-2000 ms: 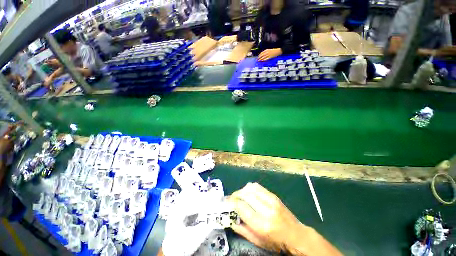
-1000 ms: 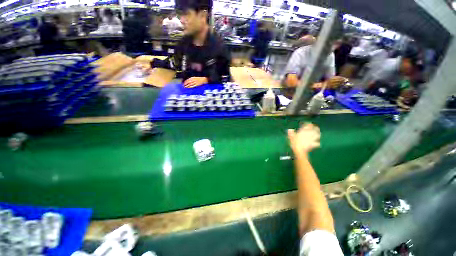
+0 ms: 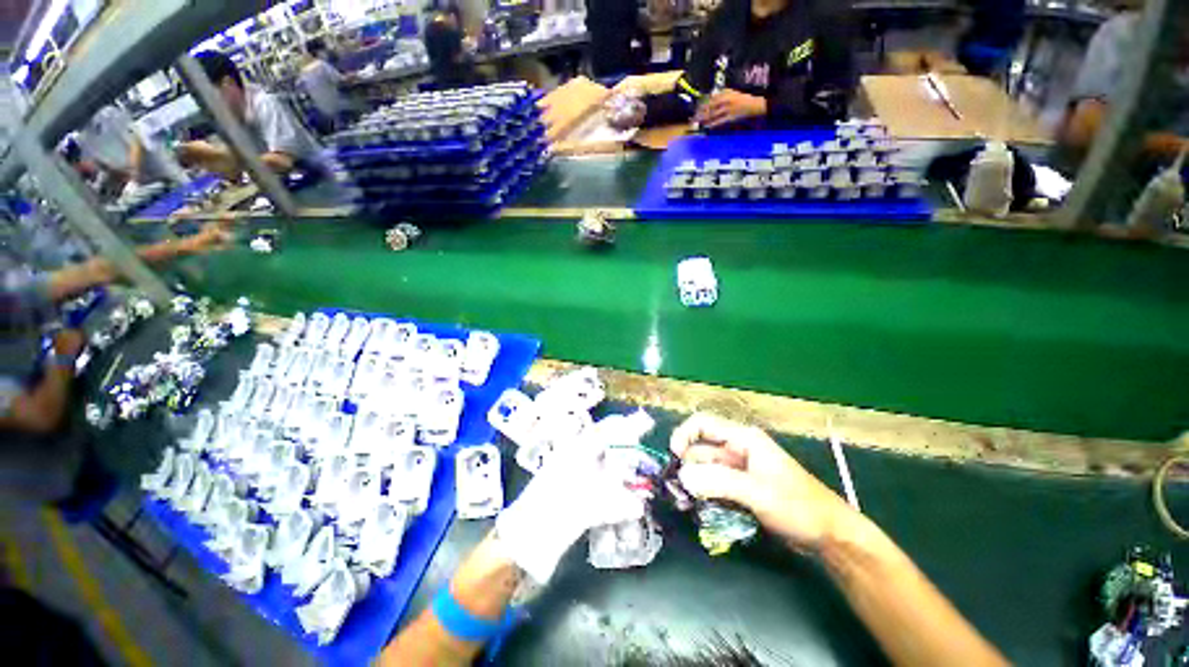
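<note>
My left hand (image 3: 563, 502), in a white glove with a blue wristband, has its fingers around a white housing, with thin red and green wires at the fingertips. My bare right hand (image 3: 743, 480) is close beside it, almost touching, and holds a small green circuit board assembly (image 3: 725, 526) that hangs below the fingers. Dark wires run between the two hands. A white housing (image 3: 625, 539) lies on the bench just below my left hand. More loose white housings (image 3: 479, 480) lie to the left and above my gloved hand.
A blue tray (image 3: 519, 356) with rows of white housings is at left. A white stick (image 3: 845, 467) and spare board assemblies (image 3: 1137, 599) are at right. The green conveyor belt (image 3: 835, 313) carries scattered units. Across it are stacked trays (image 3: 443, 156) and a worker.
My right hand has come back from over the belt to my gloved left hand and now holds a board assembly. The view has swung back left. A white unit lies on the belt.
</note>
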